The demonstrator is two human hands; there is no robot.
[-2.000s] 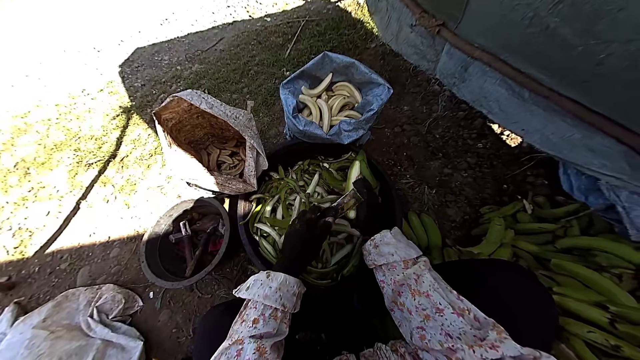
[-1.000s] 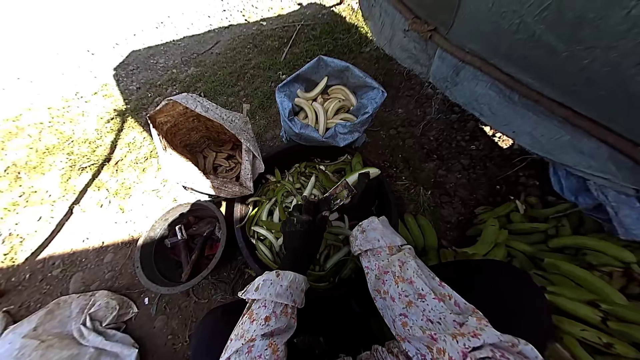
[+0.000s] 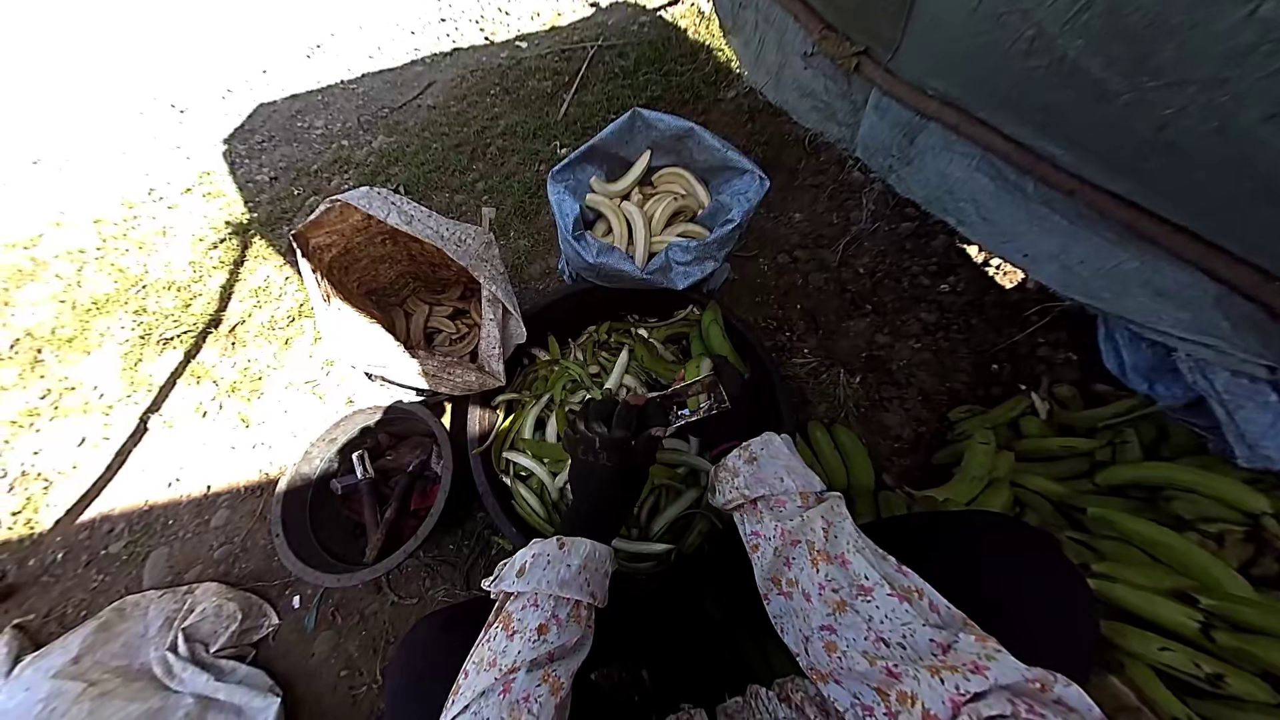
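My left hand (image 3: 605, 455), in a black glove, is over a black tub (image 3: 770, 395) of green banana peels (image 3: 540, 390) and pale strips. Its fingers are bent; whether they hold something is unclear. Just right of its fingertips is a shiny flat metal piece (image 3: 697, 402), perhaps a blade; I cannot tell which hand bears it. My right hand, past the floral cuff, is lost in the tub's dark shade. Whole green bananas (image 3: 720, 340) lie at the tub's far right side. Behind the tub, a blue sack (image 3: 735, 215) holds peeled bananas (image 3: 640, 215).
A white woven sack (image 3: 495, 320) with pale curved pieces stands left of the tub. Below it, a grey basin (image 3: 290, 520) holds a metal-headed tool (image 3: 365, 490). Unpeeled green bananas (image 3: 1160, 550) are heaped at right, beneath a tarp (image 3: 960, 190). A pale cloth (image 3: 150, 650) lies lower left.
The pale-sided green banana at the fingertips in the earlier frames is no longer seen there. The shiny metal piece now shows more plainly, its flat face towards me.
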